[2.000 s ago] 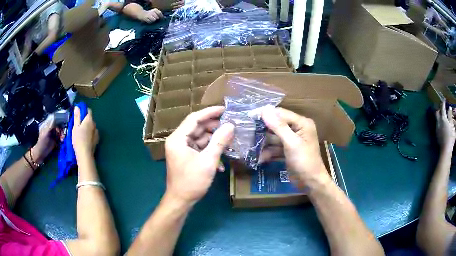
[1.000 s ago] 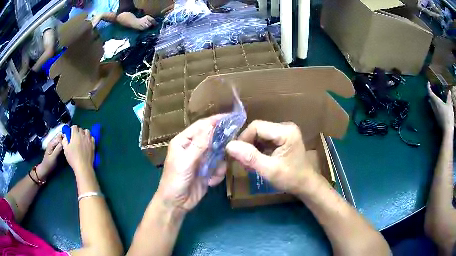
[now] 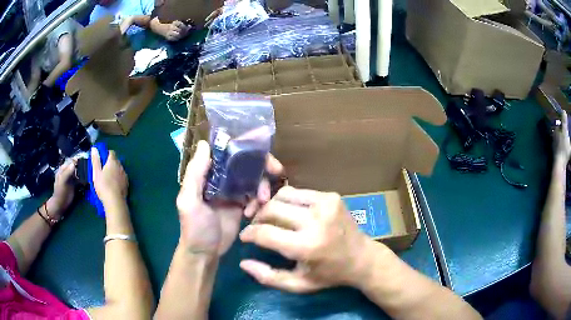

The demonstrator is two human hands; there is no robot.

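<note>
My left hand (image 3: pixel 210 209) holds a clear zip-lock bag (image 3: pixel 241 147) upright at the centre. A dark rounded device and a small white-tipped part show inside it. My right hand (image 3: pixel 307 240) is beside and below the bag, fingers apart and curved, with nothing seen in it. The open brown mailer box (image 3: pixel 410 215) lies behind my right hand with its lid (image 3: pixel 350 134) raised. A blue instruction card (image 3: pixel 375 214) with a white QR square lies in the box. My right hand hides the box's left part.
Behind the lid is a partitioned tray (image 3: pixel 275 76) with bagged units (image 3: pixel 269 37) on its far end. Black cables (image 3: pixel 482 134) lie right, near a shipping carton (image 3: pixel 479 47). A neighbour at left holds a blue cloth (image 3: pixel 97 181); another person's hand is at the right edge.
The bag has moved left and turned its flat side to me in my left hand. My right hand has moved down and opened, uncovering the blue card.
</note>
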